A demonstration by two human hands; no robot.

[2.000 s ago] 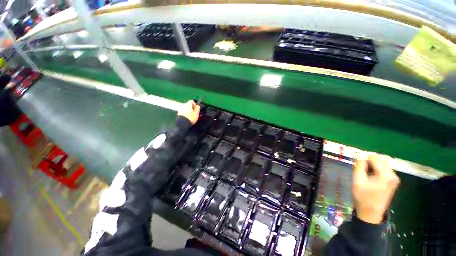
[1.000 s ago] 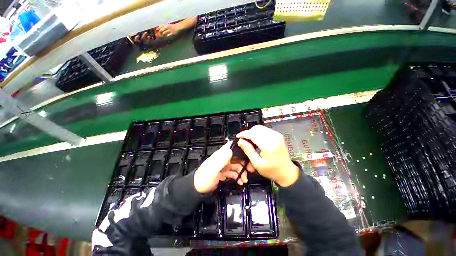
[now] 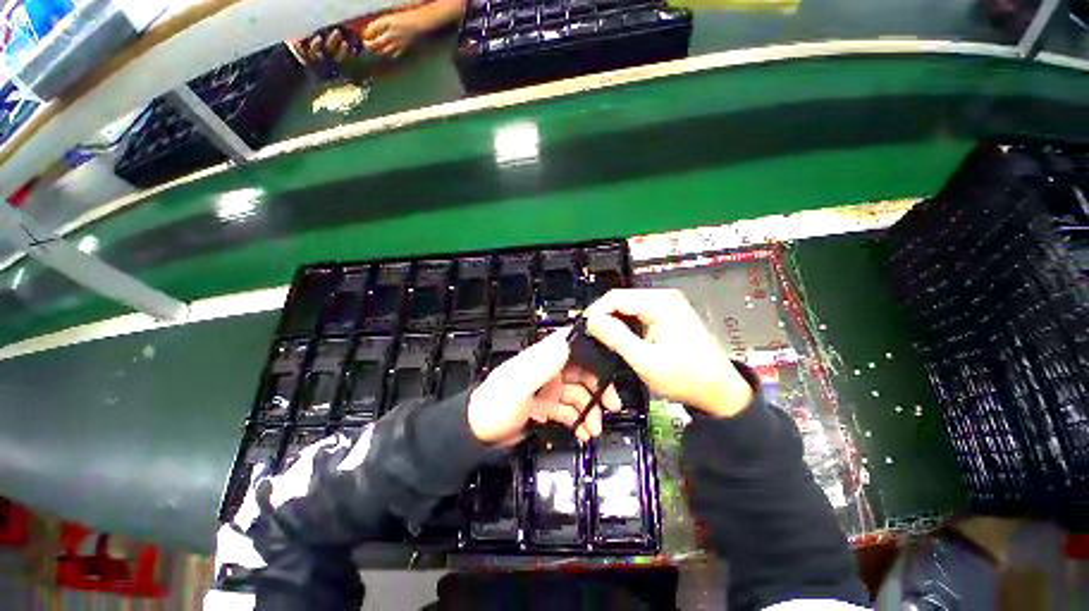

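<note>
My left hand point(image 3: 537, 397) and my right hand point(image 3: 671, 346) meet over the right half of the blister tray. Between their fingertips they hold a small black part point(image 3: 594, 362), tilted and partly hidden by the fingers. The shiny black blister tray point(image 3: 283, 358) has several rectangular pockets in rows. Many pockets hold matte dark rectangles; a few near the front right show pale glare. Tiny pale yellowish bits lie on the tray near the hands.
A taped mat point(image 3: 731, 313) with red print lies right of the tray, with pale scraps around it. A tall stack of blister trays point(image 3: 997, 322) stands at right. Beyond the green conveyor belt point(image 3: 418, 191) are more black trays point(image 3: 573, 45) and another person's hands point(image 3: 400, 30).
The view has swung right since two seconds ago. My hands were apart; they came together on the black part. Over the last second the right hand's fingers shifted slightly on it.
</note>
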